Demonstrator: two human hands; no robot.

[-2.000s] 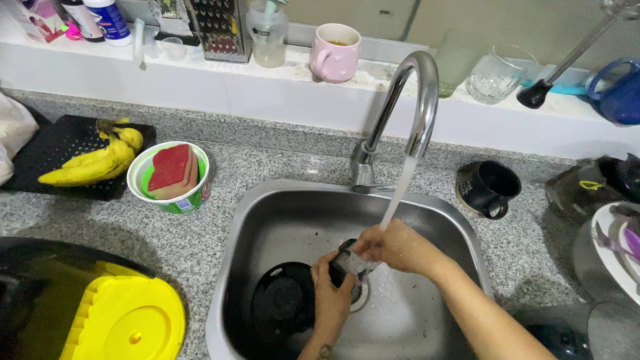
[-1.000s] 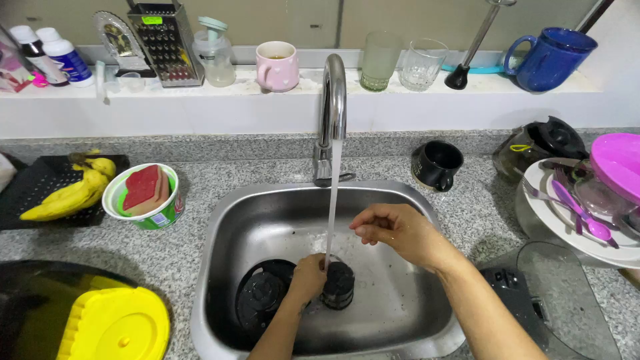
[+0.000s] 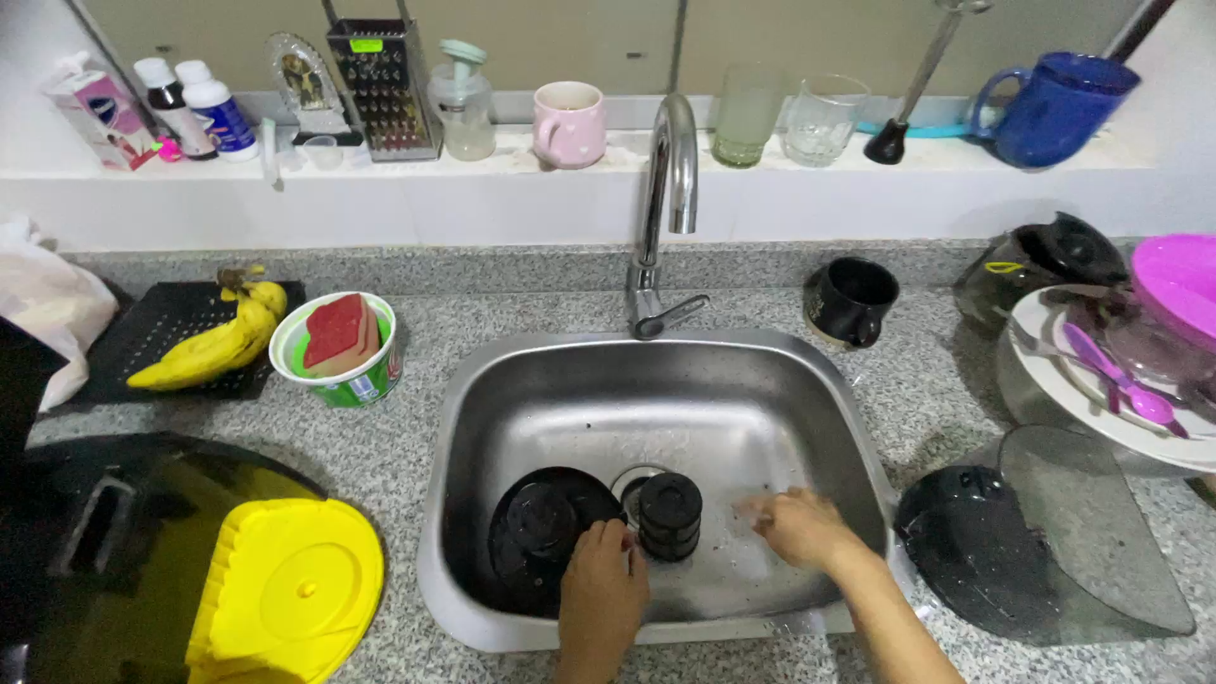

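A black ribbed cylindrical part (image 3: 670, 518) stands in the stainless steel sink (image 3: 617, 399), partly over the drain (image 3: 632, 483). Left of it lies a round black dish-like part (image 3: 518, 570) with a smaller round black piece (image 3: 541, 518) on it. My left hand (image 3: 604, 589) is at the right edge of that dish; whether its fingers grip the rim cannot be told. My right hand (image 3: 788, 522) hovers over the sink's right side, fingers blurred, holding nothing visible. No water runs from the chrome faucet (image 3: 679, 171).
A tub with sponges (image 3: 337, 380) and bananas (image 3: 214, 351) are at left, above a yellow plastic piece (image 3: 294, 579). At right are a black mug (image 3: 850, 299), stacked dishes (image 3: 1045, 399) and a dark transparent container (image 3: 1092, 532). Glasses, mugs and a grater (image 3: 385, 95) line the ledge.
The water stream has stopped. The black cylindrical part was between my hands two seconds ago and now stands released in the sink. My right hand has lowered from beside the stream.
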